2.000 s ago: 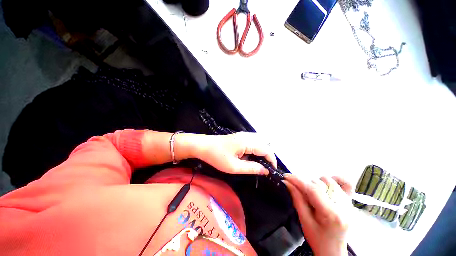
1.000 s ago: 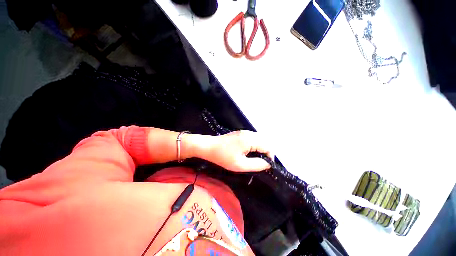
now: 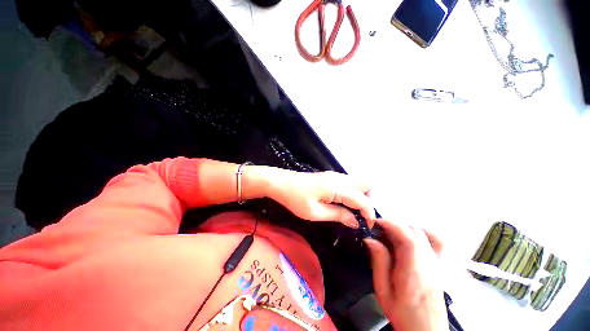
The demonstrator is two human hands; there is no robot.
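The black garment (image 3: 97,149) fills the lap and hangs to the left, with glittering beaded trim (image 3: 288,157) along its edge. My left hand (image 3: 330,197) grips the trim between thumb and fingers by the table edge. My right hand (image 3: 411,262) is just right of it, its fingertips at the same piece of trim. The trim between the fingers is mostly hidden. A short pale thread end shows just below the fingertips. I cannot make out a needle.
On the white table (image 3: 388,149) lie red-handled scissors (image 3: 328,32), a smartphone (image 3: 424,19), a silver chain (image 3: 511,61), small thread snips (image 3: 437,96) and a green striped bundle (image 3: 511,255) tied with a white band at the near right.
My right hand was out of view one second ago and is back at the trim beside my left hand. My left hand keeps its hold. The whole view has shifted slightly.
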